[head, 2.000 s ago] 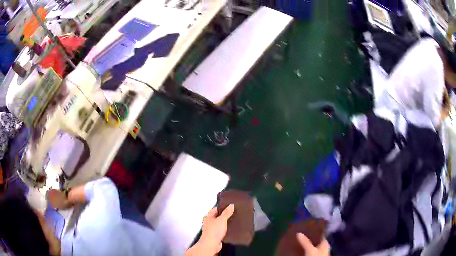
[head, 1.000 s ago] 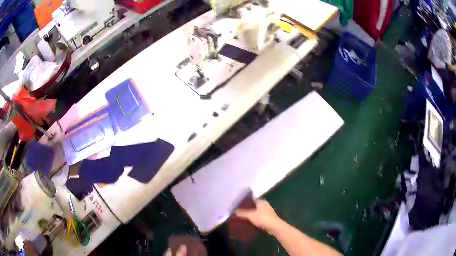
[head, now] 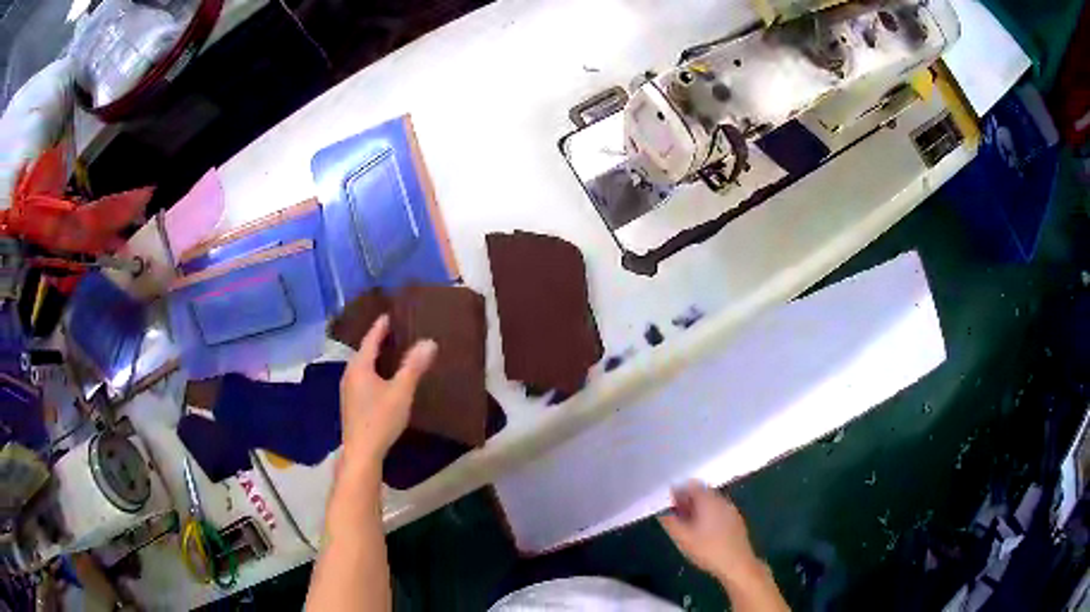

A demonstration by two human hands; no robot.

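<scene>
Two brown cut panels lie on the white sewing table. The right one [head: 544,311] lies flat by itself. The left one [head: 448,359] partly covers dark navy pieces [head: 281,412] and reaches the edge of the blue pieces. My left hand [head: 389,383] is over the left brown panel with thumb and fingers apart; any contact under the fingertips is hard to see. My right hand [head: 711,532] is blurred, low over the front edge of a white bench, with no cloth visible in it.
Blue template-like pieces [head: 383,215] lie behind the brown panels. A sewing machine [head: 705,126] stands at the back right. Scissors [head: 203,538] lie front left beside another machine head [head: 114,478]. The white bench [head: 741,407] runs along the table; a blue basket [head: 1016,173] stands beyond.
The view has swung toward the table. The brown pieces, earlier in my hands, now lie on the tabletop. My left hand has moved over the table; my right hand no longer shows a brown piece.
</scene>
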